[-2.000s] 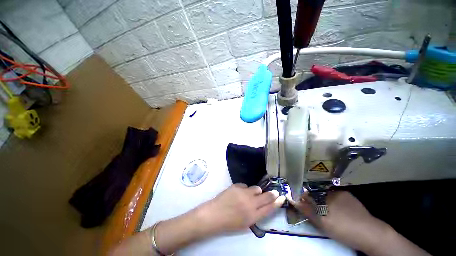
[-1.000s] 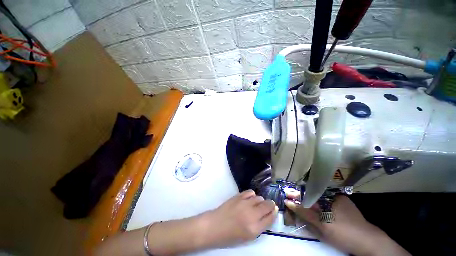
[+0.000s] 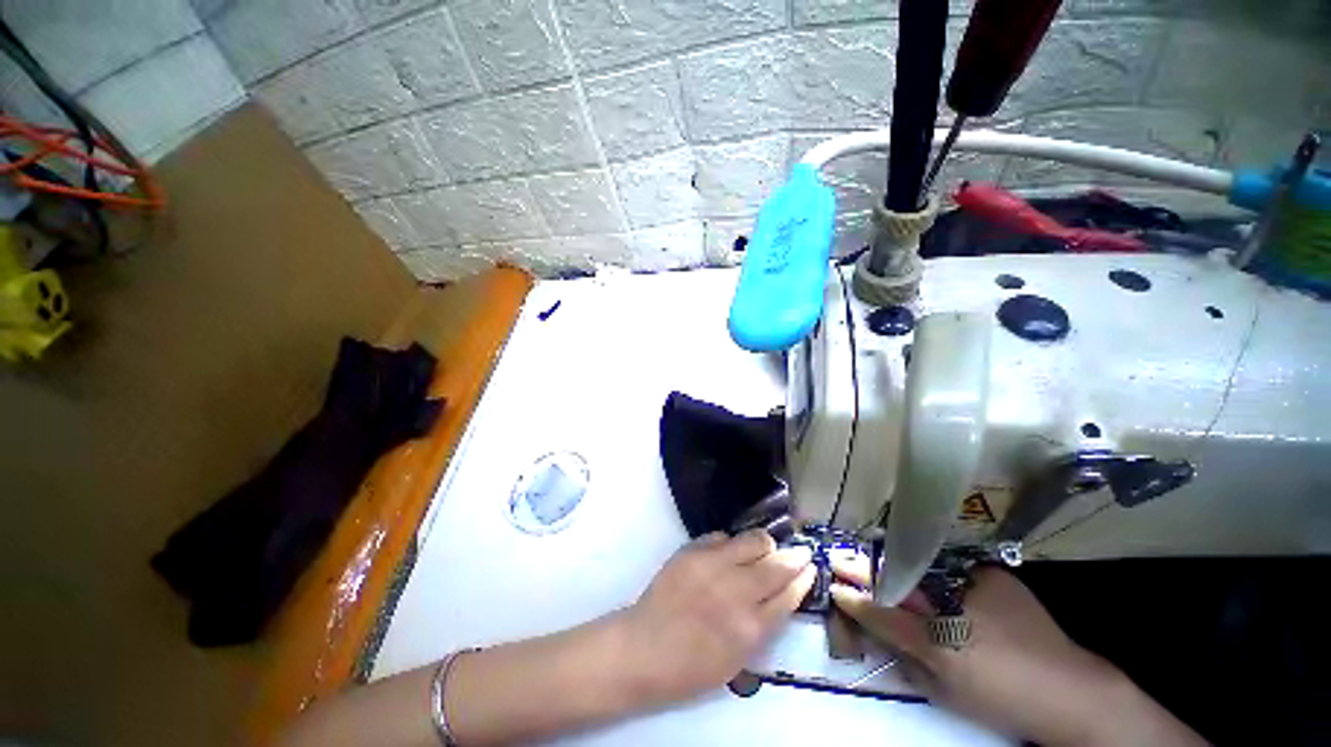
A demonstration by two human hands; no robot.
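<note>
A dark cloth piece (image 3: 715, 464) lies left of and partly behind the head of the white sewing machine (image 3: 1109, 380). Its near end runs to the presser foot (image 3: 825, 562). My left hand (image 3: 715, 613) has its fingertips pinched on the cloth just left of the foot. My right hand (image 3: 993, 649) reaches in from the right, its fingertips on the cloth at the foot, partly hidden by the machine's parts. Large black cloth (image 3: 1226, 635) lies right of my right hand, under the machine arm. The stitch point is small and blurred.
A folded dark bundle (image 3: 292, 496) lies on the cardboard (image 3: 161, 350) at left, beside the orange edge (image 3: 438, 409). A round clear disc (image 3: 550, 492) is on the white tabletop. A blue lamp (image 3: 782, 263), a screwdriver (image 3: 1000, 59) and a black rod (image 3: 915, 102) stand at the machine head.
Since two seconds ago the view has shifted, and the machine appears further right. Against one second ago, my left fingers lie closer to the foot and less dark cloth shows beside them.
</note>
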